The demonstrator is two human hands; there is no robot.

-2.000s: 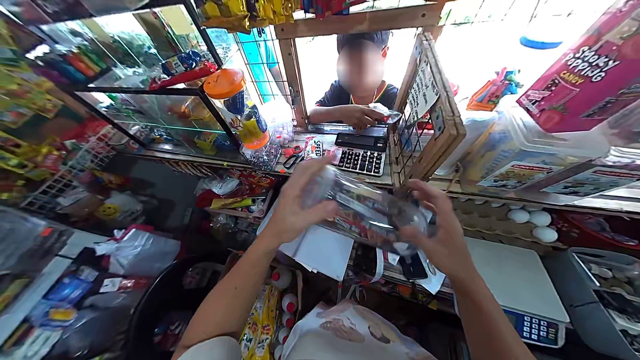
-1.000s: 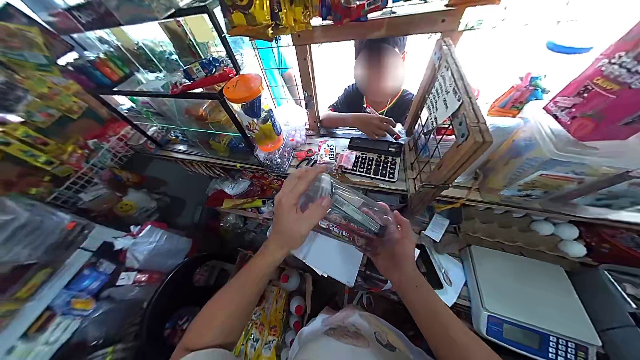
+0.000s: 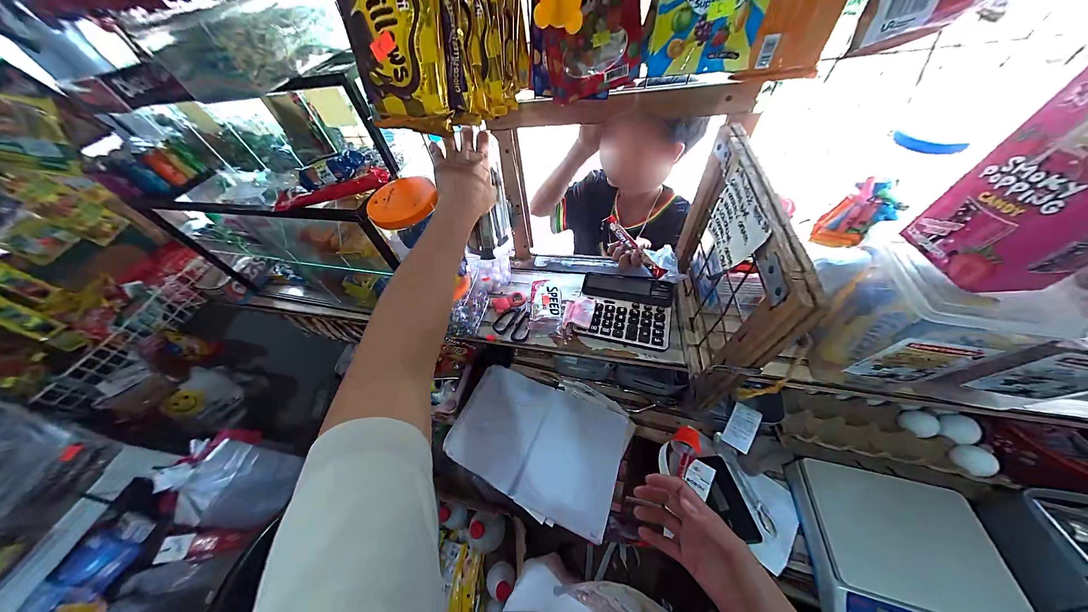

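Note:
My left hand [image 3: 463,174] is raised at the window's left post, fingers extended just below hanging yellow snack packs [image 3: 412,64]. Right behind its wrist stands a clear plastic container [image 3: 495,223]; whether the hand grips it is hidden. The orange-lidded jar [image 3: 402,202] is left of my forearm. My right hand [image 3: 680,527] is low at the right, fingers apart and empty, near a red-capped item [image 3: 685,440] and a dark phone-like device [image 3: 733,500]. A white paper sheet [image 3: 540,450] lies between my arms. Black-handled scissors [image 3: 512,319] and a calculator [image 3: 627,313] lie on the ledge.
Beyond the window a person [image 3: 633,191] holds a red wrapped snack [image 3: 627,238]. An open wood-and-wire shutter [image 3: 748,263] juts in at the right. A weighing scale [image 3: 909,535], eggs [image 3: 960,429] and plastic tubs are at the right, a glass display case [image 3: 255,212] at the left.
Both hands held the clear container earlier; it now stands by the jar. My left hand has moved up to the post, and my right hand has let go. The person beyond has raised an arm.

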